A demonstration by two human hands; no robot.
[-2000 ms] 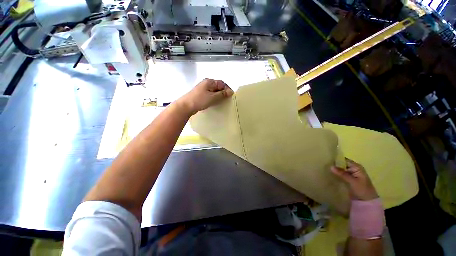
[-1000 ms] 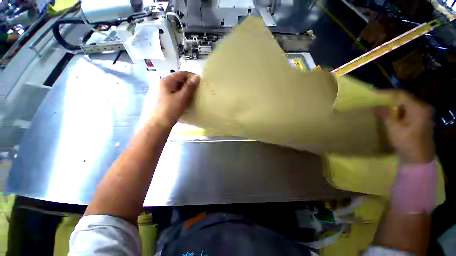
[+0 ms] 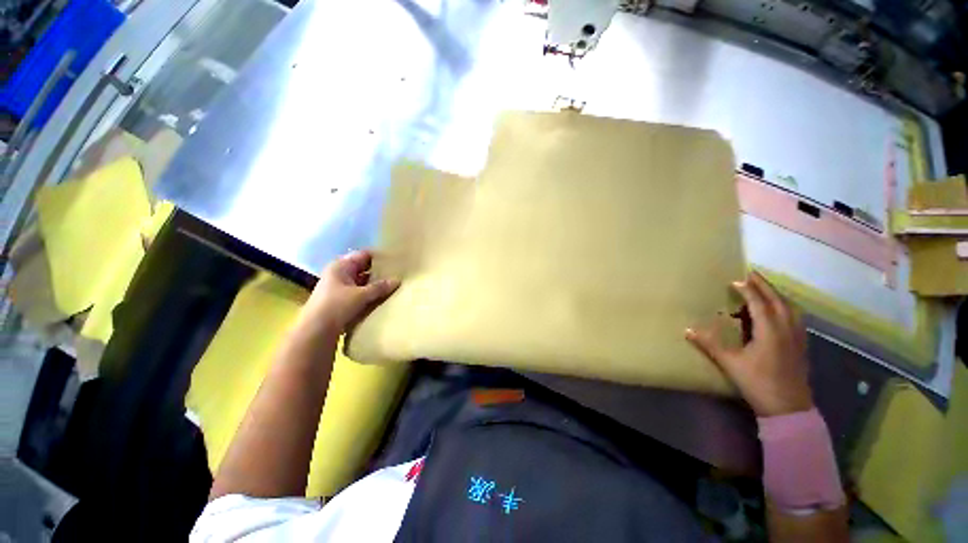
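Note:
A large bag panel (image 3: 573,244) with its dull tan-yellow back up lies over the front of the machine table (image 3: 308,138) and part of the sewing jig (image 3: 812,276). My left hand (image 3: 356,292) grips its left edge, fingers partly under it. My right hand (image 3: 759,345) grips its right edge, thumb on top. The jig's right part shows a pink strip, yellow edging and an ochre flap (image 3: 939,249). The white machine head (image 3: 578,27) with its needle area stands behind the panel.
Stacked yellow panels (image 3: 101,244) lie left of the table. A yellow bundle (image 3: 249,361) is below its front edge. More yellow sheet (image 3: 913,456) lies at the lower right. A metal rail (image 3: 785,53) runs behind the jig. A blue bin (image 3: 64,58) is at the upper left.
The view has turned left and down. The panel, raised and folded before, is now lower and spread flatter between my hands. My right hand has come lower and closer to my left.

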